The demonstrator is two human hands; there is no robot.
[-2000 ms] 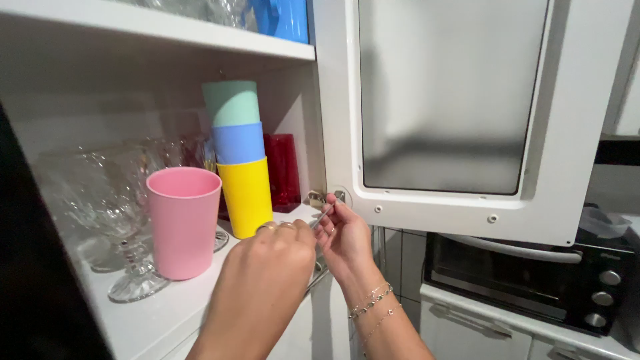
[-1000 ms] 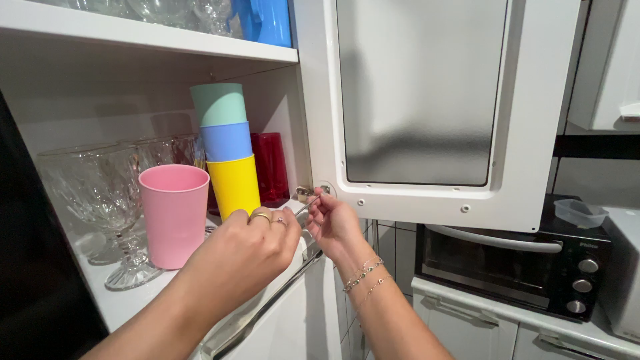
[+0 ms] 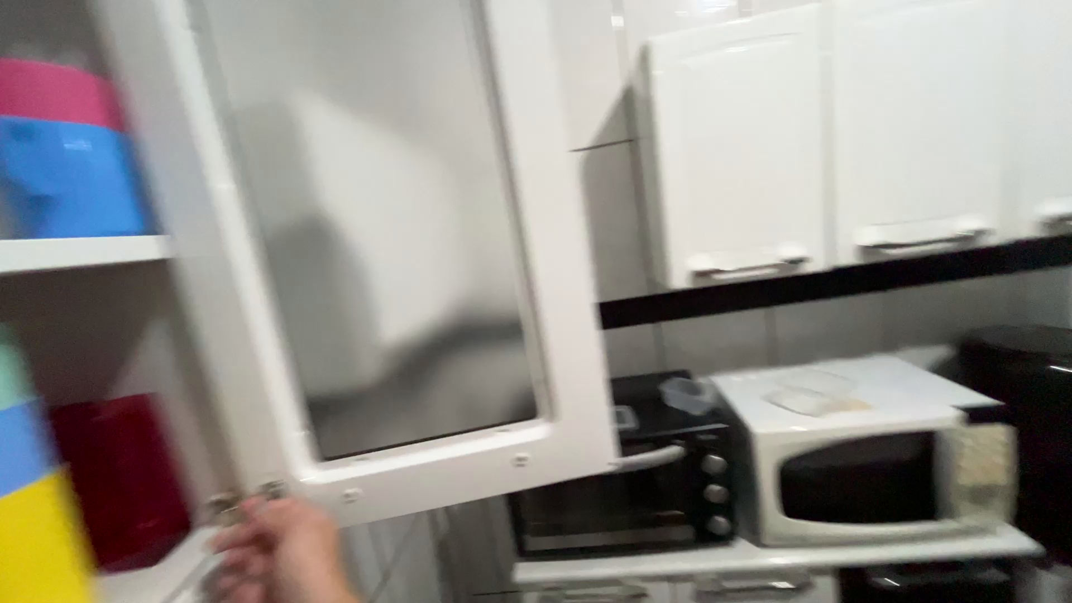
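At the lower left of the head view, my right hand (image 3: 280,548) has its fingertips at the metal hinge (image 3: 224,504) between the cabinet side and the open white door (image 3: 419,494) with its frosted glass pane (image 3: 402,251). The hand is blurred, and whether its curled fingers hold anything cannot be told. My left hand is out of view. Left of the hinge stand a dark red cup (image 3: 121,477) and a stack of yellow, blue and green cups (image 3: 38,536), cut by the frame edge.
A blue container (image 3: 71,180) with a pink one above it is on the upper shelf (image 3: 84,254). Beyond the door are a black toaster oven (image 3: 611,511), a white microwave (image 3: 854,477) and white wall cabinets (image 3: 741,159). The door's lower corner juts out before the oven.
The view has swung right and up. My left hand, earlier beside the right one at the hinge, has gone out of view. My right hand is still at the hinge.
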